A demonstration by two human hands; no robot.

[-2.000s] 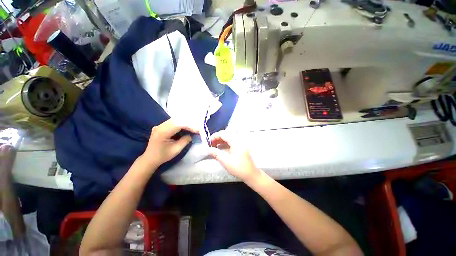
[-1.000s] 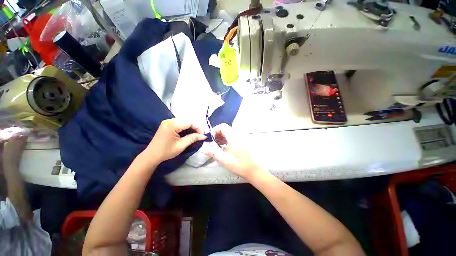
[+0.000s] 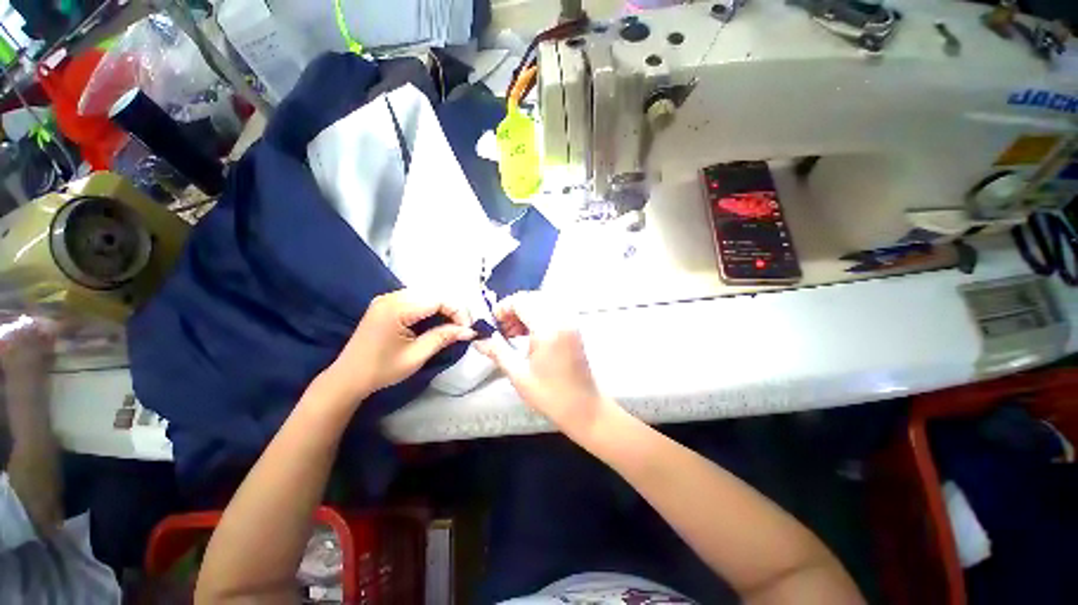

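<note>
A large navy garment (image 3: 254, 284) with a white panel (image 3: 437, 213) lies heaped on the table, left of the needle area. My left hand (image 3: 402, 340) pinches the garment's seam edge between thumb and fingers. My right hand (image 3: 546, 357) holds the same edge from the right, its fingertips close to the left ones. A small navy bit shows between the fingertips. The white-grey sewing machine (image 3: 733, 106) marked JACK stands beyond; the garment edge in my hands is in front of its needle area, not under it.
A smartphone (image 3: 751, 222) lies under the machine arm, with a small dark tool (image 3: 904, 257) and scissors (image 3: 1045, 246) to its right. A neon-green tag (image 3: 519, 154) hangs left of the needle. A cream-yellow machine (image 3: 89, 242) and another person's arm (image 3: 28, 414) are left. Red baskets (image 3: 934, 496) stand below.
Both hands stay at the garment edge; my fingertips have come closer together and the right fingers have curled in more. The view has shifted slightly. The garment heap lies much the same.
</note>
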